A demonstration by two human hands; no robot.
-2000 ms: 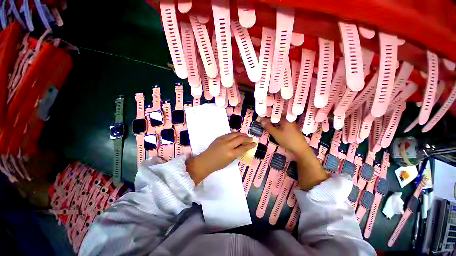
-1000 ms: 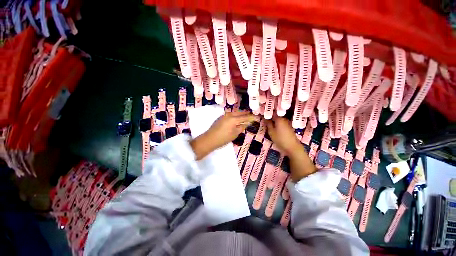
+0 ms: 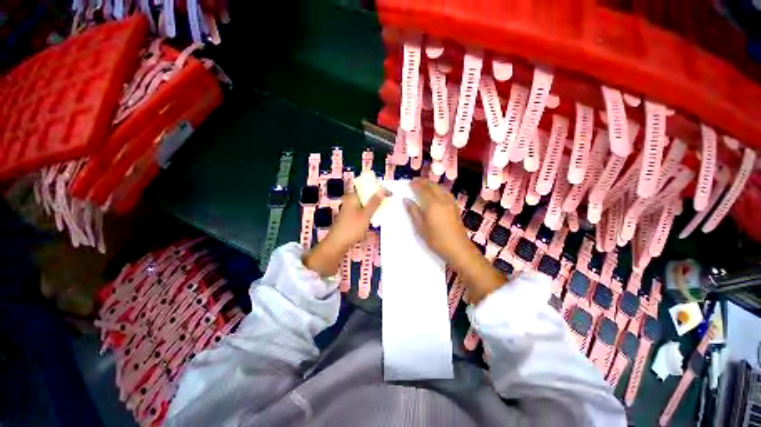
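A long white sheet (image 3: 417, 308) lies over the rows of pink-strapped watches and reaches down to my lap. My right hand (image 3: 438, 218) has its fingertips on the sheet's upper right edge. My left hand (image 3: 357, 218) is at the sheet's upper left side and holds a small pale-yellow piece (image 3: 366, 188). Smartwatches with black faces (image 3: 335, 188) show left of the sheet. More watches (image 3: 525, 248) lie to the right, some with greyer faces (image 3: 581, 320). The sheet and hands hide the watches beneath.
A green-strapped watch (image 3: 278, 198) lies left of the row. Red trays (image 3: 584, 50) with hanging pink straps (image 3: 616, 121) overhang the back right. More red trays (image 3: 62, 100) stand at left, above piled watches (image 3: 167, 317). A white wad (image 3: 667, 360) and a calculator (image 3: 740, 392) are at right.
The view has swung left. My left hand has moved off the sheet to its left side with the yellow piece. My right hand has moved onto the sheet's top, and the sheet now lies straighter.
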